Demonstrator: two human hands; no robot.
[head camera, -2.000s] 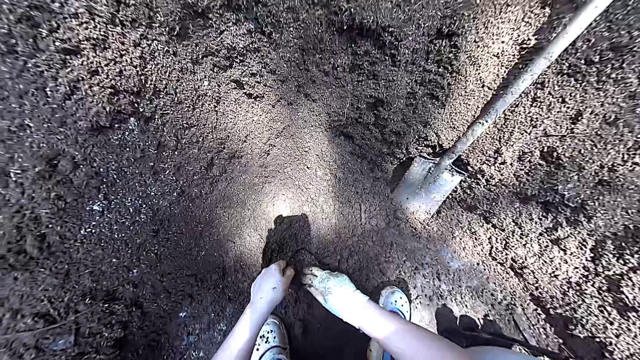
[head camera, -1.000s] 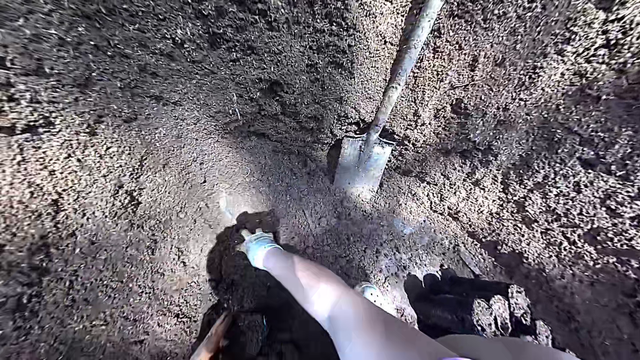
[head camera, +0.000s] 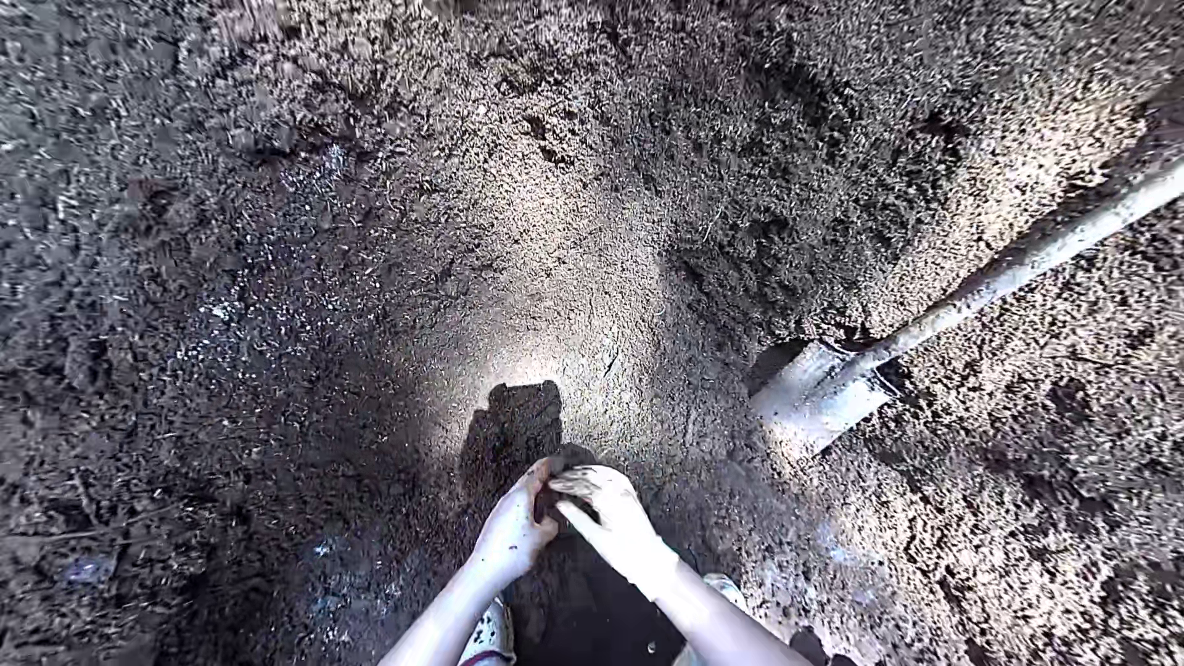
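Observation:
My left hand (head camera: 511, 532), bare and speckled with dirt, is at the lower middle, its fingers curled around one side of a dark clump of soil (head camera: 553, 499). My right hand (head camera: 610, 518) wears a pale, muddy glove and curves over the other side of the clump, its fingertips close to those of my left hand. Part of the clump is hidden by the fingers. To the right, a dirt-smeared metal spade (head camera: 819, 400) rests with its blade on the soil, its long handle reaching up to the right edge.
Loose, crumbly soil (head camera: 370, 277) surrounds my hands, rising in rougher banks around a smoother, sunlit patch (head camera: 601, 305). My shoes (head camera: 490, 634) are at the bottom edge. A dark shadow falls just ahead of my hands.
One second ago my gloved right hand reached down to the dark patch of soil, apart from my left hand; now both hands are together around the clump. The view has swung.

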